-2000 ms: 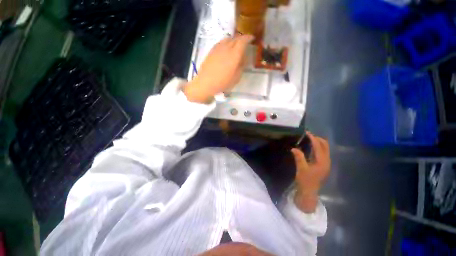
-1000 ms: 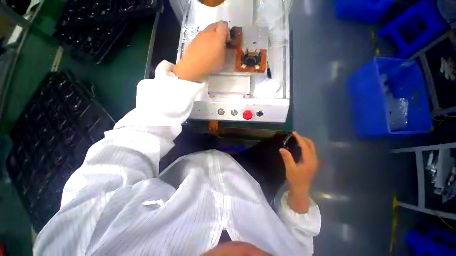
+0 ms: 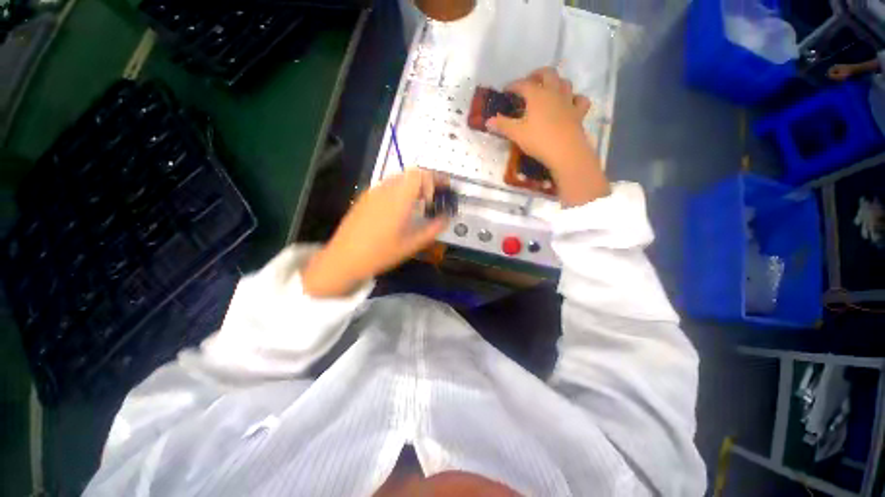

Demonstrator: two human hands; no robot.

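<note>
My left hand (image 3: 378, 231) holds a small black unit (image 3: 442, 202) between thumb and fingers, just above the front edge of the white machine base (image 3: 427, 116); it is slightly blurred. My right hand (image 3: 548, 121) reaches over the base with its fingertips at a dark unit (image 3: 502, 104) in the rear orange-brown fixture (image 3: 478, 109). The front fixture (image 3: 514, 167) has a dark part in it and is partly covered by my right wrist. Whether my right hand lifts or sets the unit is not clear.
Black blister trays (image 3: 126, 233) lie on the green bench (image 3: 281, 107) at left. A gold-orange horn (image 3: 446, 8) hangs at the top. A red button (image 3: 511, 246) is on the base's front edge. Blue crates (image 3: 713, 252) stand right; another person's hand (image 3: 839, 72) shows far right.
My left hand has moved back from the rear fixture to the base's front edge with a black unit. My right hand has moved from beside the machine up to the rear fixture.
</note>
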